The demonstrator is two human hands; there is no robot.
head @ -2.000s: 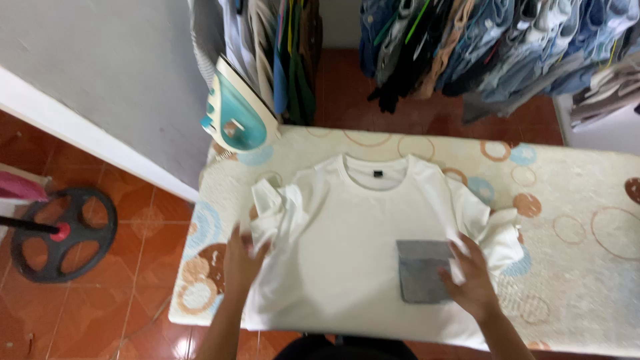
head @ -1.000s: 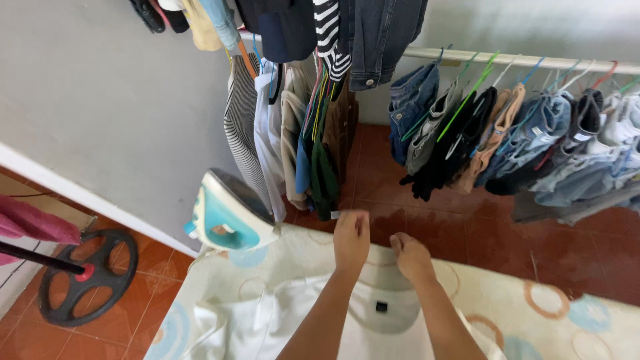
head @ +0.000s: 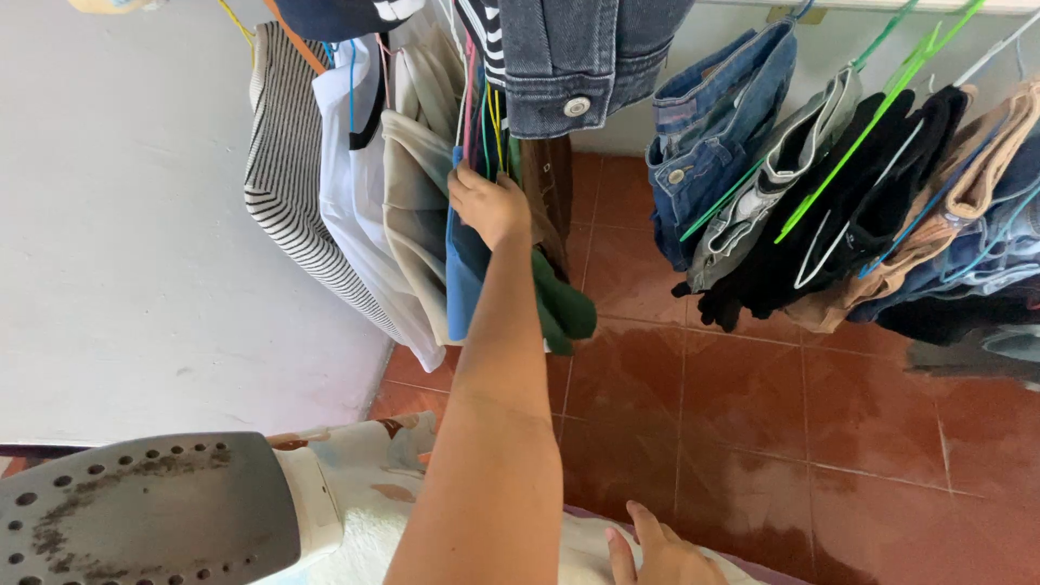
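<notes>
My left hand (head: 491, 203) reaches up among the hanging clothes, its fingers at the top of a blue garment (head: 465, 276) beside several coloured hangers (head: 494, 122). Whether it grips anything is not clear. My right hand (head: 662, 548) is low in the view, fingers apart, over the edge of the patterned ironing surface (head: 382, 487), with nothing seen in it. A steam iron (head: 154, 504) stands at the lower left, its stained soleplate facing me. The white shirt seen before is out of view.
Left of my hand hang a striped garment (head: 284, 162), a white shirt (head: 345, 187) and a beige garment (head: 418, 211). A dark denim garment (head: 561, 73) hangs above. Jeans (head: 715, 154) and other clothes hang at the right over the red tiled floor (head: 747, 422). A grey wall (head: 146, 227) borders the left.
Both hands were on the white shirt, then close together past the board's far edge. My left hand has since moved up to the hanging clothes. The view has shifted toward the clothes.
</notes>
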